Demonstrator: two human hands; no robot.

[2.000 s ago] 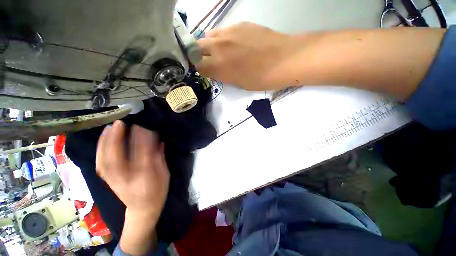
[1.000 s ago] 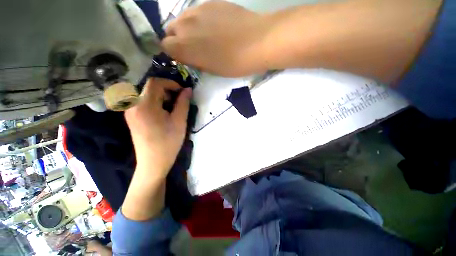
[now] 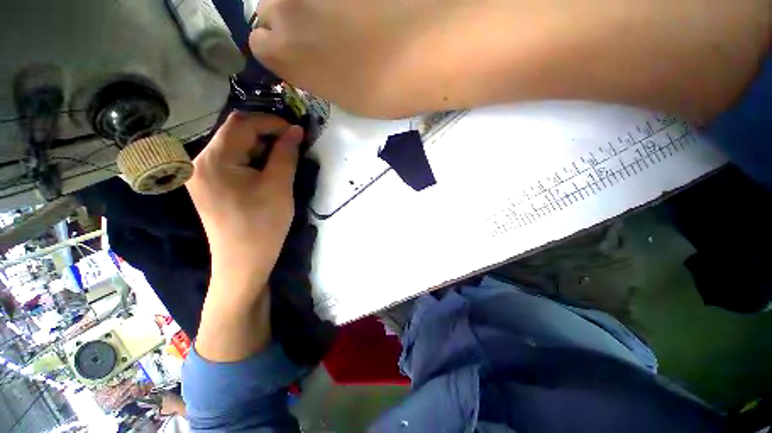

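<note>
A large black garment piece (image 3: 161, 254) lies under the sewing machine head (image 3: 76, 51) and hangs over the table's left side. My left hand (image 3: 250, 173) is closed on the cloth just in front of the needle area, thumb and fingertips together. My right hand (image 3: 313, 59) lies at the far side of the needle area, close against the machine; its fingertips are partly hidden, so its grip cannot be told. The presser foot area (image 3: 267, 91), with yellow marks, shows between the hands. A small black cut piece (image 3: 410, 160) lies alone on the white table (image 3: 381, 254).
A ribbed cream knob (image 3: 155, 162) sticks out from the machine head above my left hand. A printed ruler scale (image 3: 592, 173) runs along the table's near edge. A red cloth or bin (image 3: 366, 353) is below the table. Black cloth (image 3: 732, 254) lies at the right below the edge.
My left hand has moved up from the loose cloth to the needle area and closed on the cloth. My right hand stays beside the machine. The view has shifted closer.
</note>
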